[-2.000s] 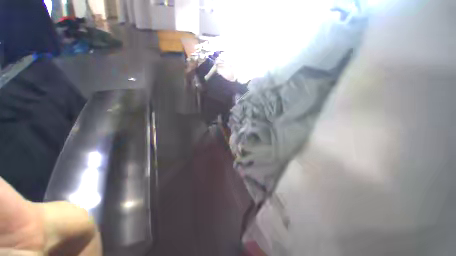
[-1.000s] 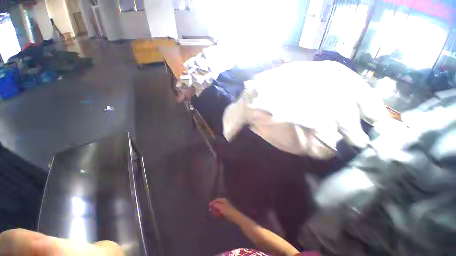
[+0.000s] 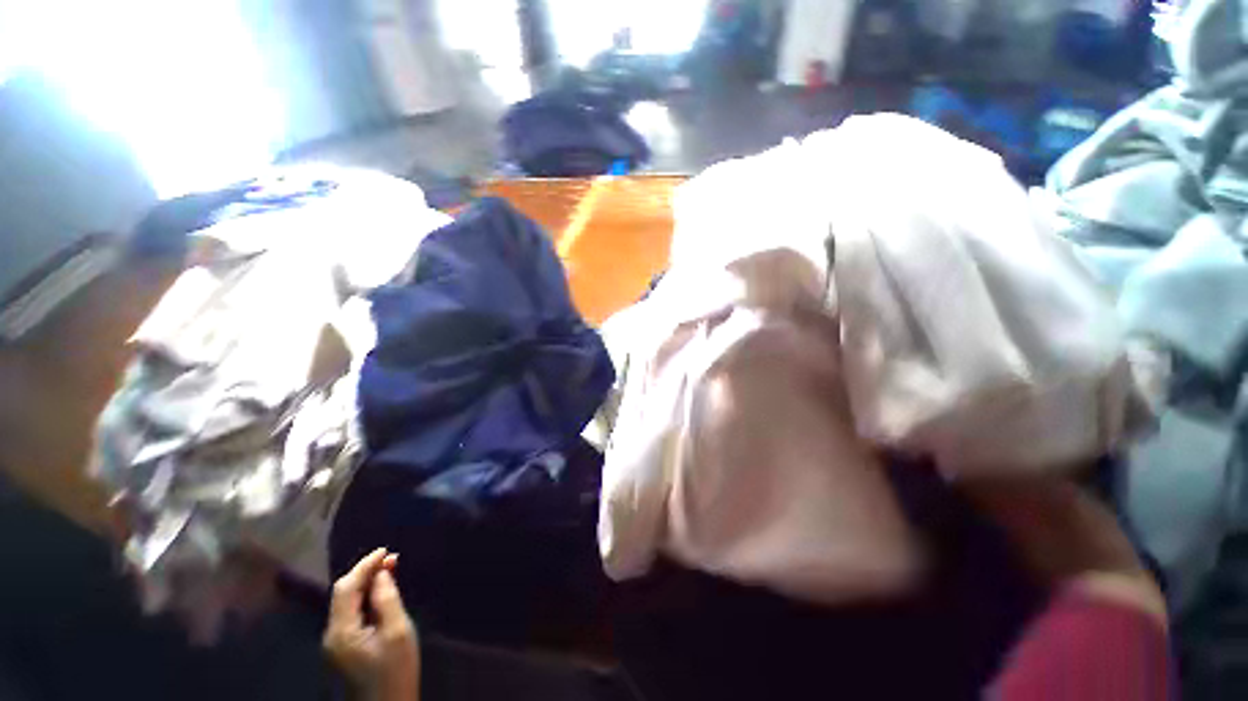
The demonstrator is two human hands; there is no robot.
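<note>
A large heap of white and pale pinkish cloth (image 3: pixel 767 438) fills the centre right, its lower edge blurred. My right hand (image 3: pixel 1020 500) shows only as a blurred wrist and forearm below a maroon sleeve; its fingers are hidden under this heap. My left hand (image 3: pixel 370 616) is at the lower left, in front of the dark cloth, fingertips drawn together, with nothing clearly seen in them. A navy bundle (image 3: pixel 479 342) lies left of the white heap, above black cloth (image 3: pixel 465 562).
A pile of crumpled white and grey pieces (image 3: pixel 247 384) is at the left. Grey-green cloth (image 3: pixel 1177 206) is heaped at the right. The brown table (image 3: pixel 623 247) shows between the heaps, with a yellowish seam. Another dark bundle (image 3: pixel 568 133) lies beyond it. Bright windows glare behind.
The view has swung right, from the floor and shiny dark surface to the heaps. My right arm has moved from beside the heap to under the white cloth. My left hand now shows its fingers.
</note>
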